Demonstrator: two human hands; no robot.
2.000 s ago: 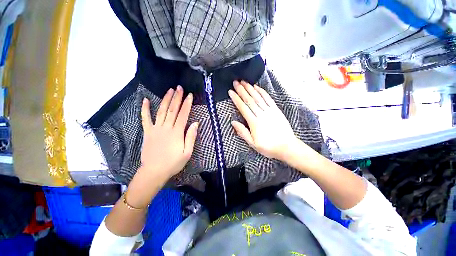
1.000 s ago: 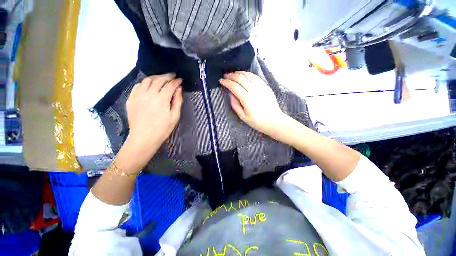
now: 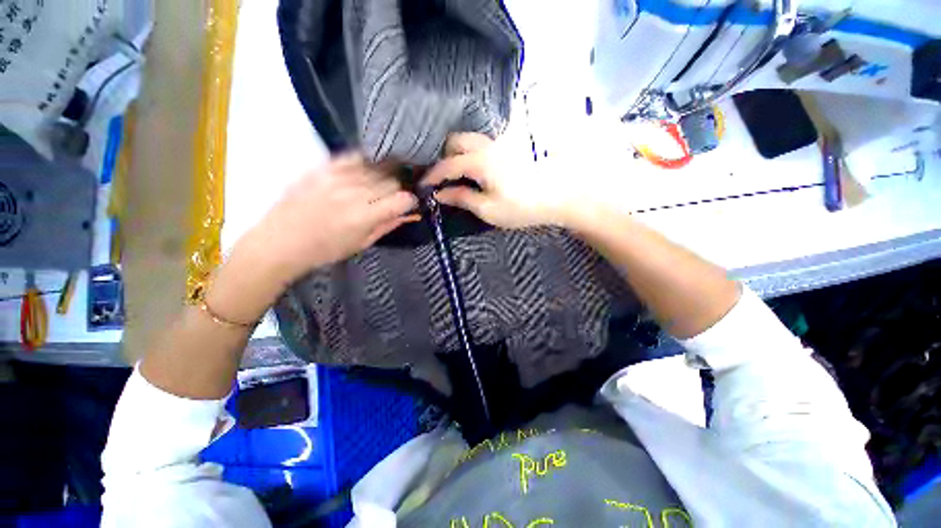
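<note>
The black and grey checked jacket (image 3: 516, 284) lies over the table's front edge and towards my lap. Its closed front zipper (image 3: 457, 299) runs down the middle. The grey striped hood or lining (image 3: 439, 103) is bunched above the black band. My left hand (image 3: 335, 211) is at the left of the zipper top, fingers bent on the black cloth. My right hand (image 3: 490, 186) pinches the cloth at the zipper top from the right. The fingertips nearly meet and hide most of the slider.
A brown cardboard strip (image 3: 160, 186) with yellow tape stands left. Orange-red scissors (image 3: 666, 144), a flat black rectangle (image 3: 774, 122) and purple-handled snips (image 3: 832, 180) lie right, near the white sewing machine (image 3: 681, 52). A blue crate (image 3: 351, 423) is below.
Both hands have moved from flat on the front panels to the zipper top and closed on the cloth there. The hood has shifted and the jacket's upper part is gathered. The view has turned slightly.
</note>
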